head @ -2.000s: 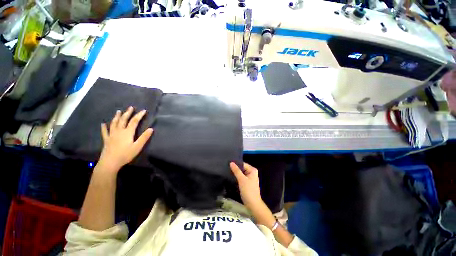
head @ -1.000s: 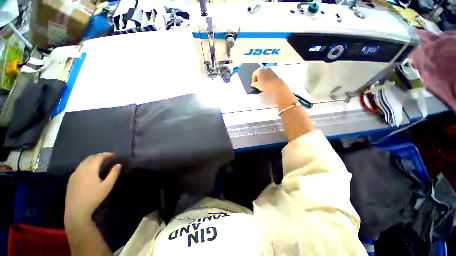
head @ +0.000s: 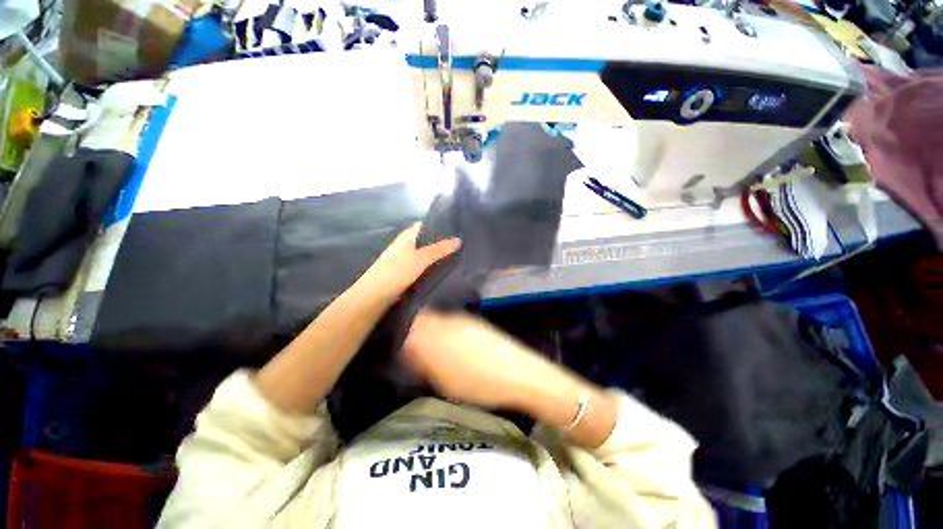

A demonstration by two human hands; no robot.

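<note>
The large dark grey garment panel (head: 196,269) lies flat at the left with a seam across it. Its right part is bunched, and dark cloth (head: 517,212) spreads right of the needle, partly under the machine head. I cannot tell whether the small cut piece is in it. My left hand (head: 416,258) has thumb and fingers on a fold of the panel just below the presser foot (head: 455,139). My right hand (head: 439,346) is blurred, lower down against the hanging cloth; its grip is unclear. Thread snips (head: 615,196) lie right of the cloth.
The white sewing machine (head: 662,98) stands behind the cloth. Red-handled scissors (head: 763,210) and striped trim (head: 802,219) lie at the right end. Dark folded cloth (head: 67,217) is at the left end. A blue crate (head: 853,336) with dark cloth is lower right, a red crate (head: 78,494) lower left.
My right hand has come back from under the machine arm to the near cloth. My left hand has moved right to the fold. Dark cloth now covers the area right of the needle.
</note>
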